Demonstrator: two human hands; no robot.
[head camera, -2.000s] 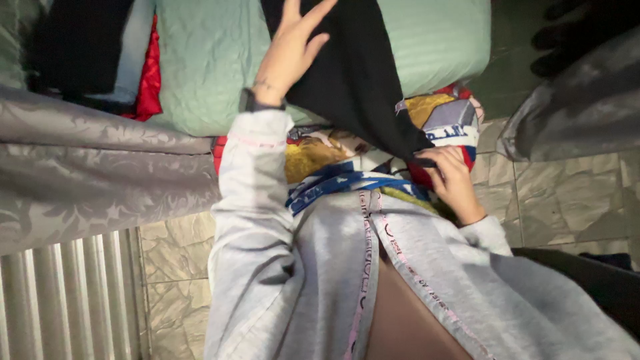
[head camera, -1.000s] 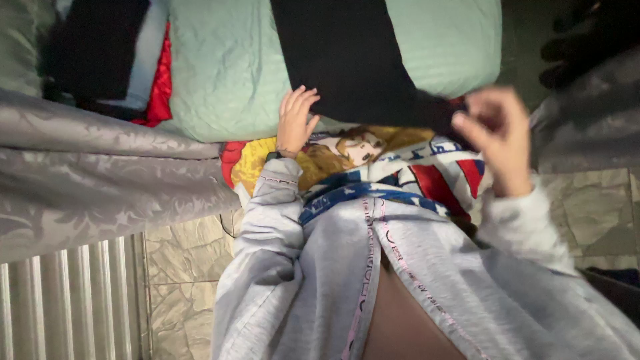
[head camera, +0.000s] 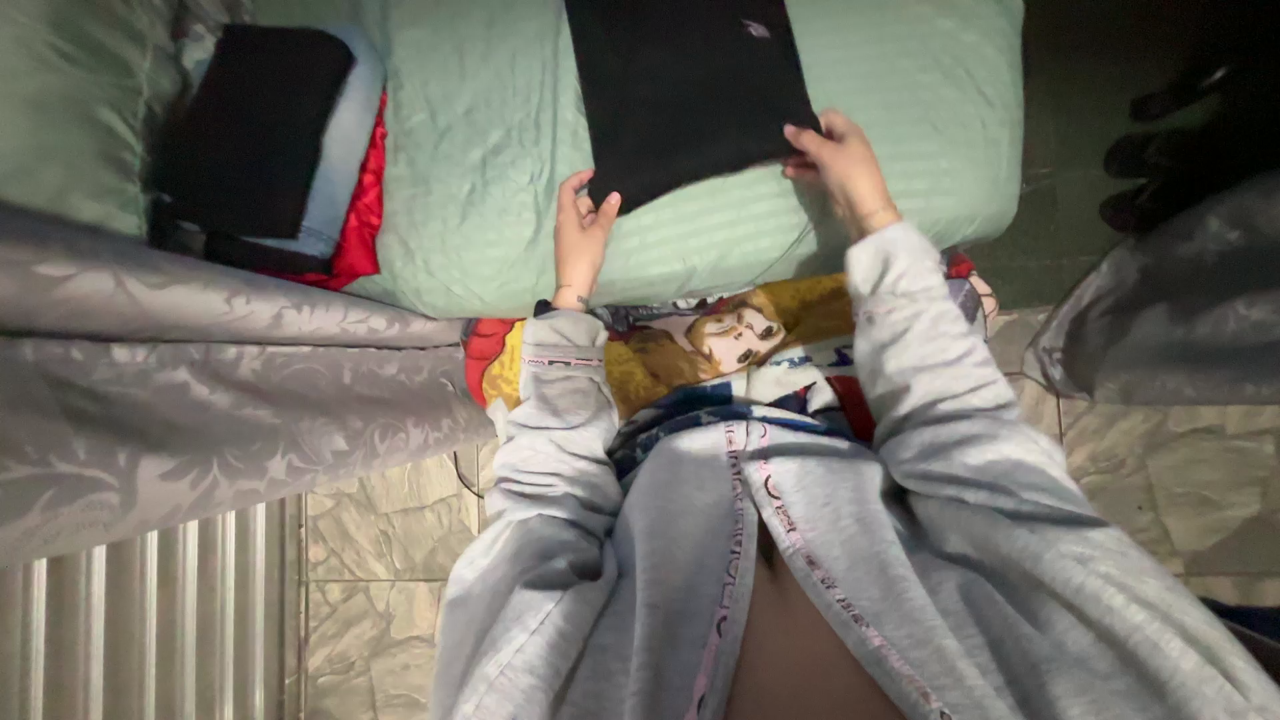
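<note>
A black garment with a small light mark lies stretched over the pale green striped sheet, its far end cut off by the top of the view. My left hand grips its near left corner between thumb and fingers. The near right corner is pinched in my right hand. Between the two hands the near edge hangs in a slight curve above the sheet. Which kind of garment it is cannot be told.
Folded clothes lie at the left: a black piece, light blue denim and red fabric. A printed colourful cloth is in front of my body. Grey patterned curtains hang at the left, over a tiled floor.
The garment's near edge has come off the printed cloth and spread out between my hands. My right hand has moved away from my body, and both hands now hold corners.
</note>
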